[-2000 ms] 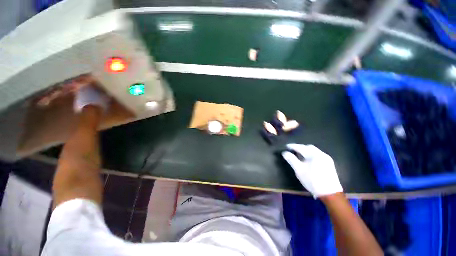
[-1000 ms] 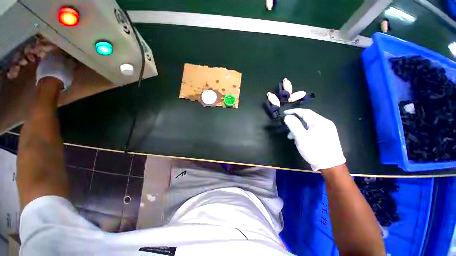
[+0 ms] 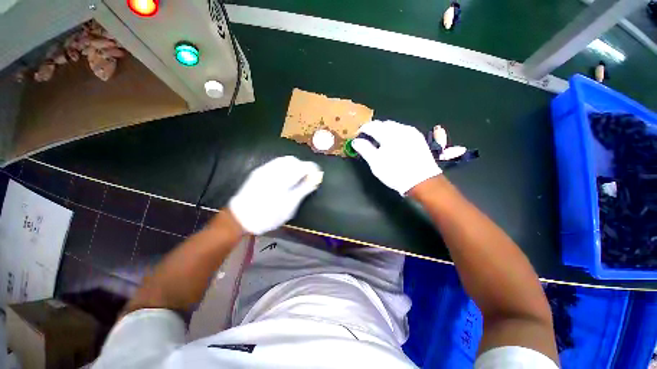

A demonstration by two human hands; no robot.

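My left hand, in a white glove, is closed on a pale flesh-coloured piece that shows at its fingertips, left of the cardboard's lower edge. My right hand, also gloved, holds a black part at the green round cap. The cap is partly hidden by the fingers. The brown cardboard pad lies on the dark green bench with a white round cap on its lower edge. Joined pieces with pale ends and black ends lie just right of my right hand, partly hidden by it.
The cream heating box at upper left holds flesh-coloured pieces. A black cable crosses the bench. A blue bin of black parts stands at right. Behind a white rail, joined pieces lie on the green conveyor.
My left hand has come out of the heating box to the bench middle with a pale piece. My right hand has moved left from the joined pieces to the green cap with a black part.
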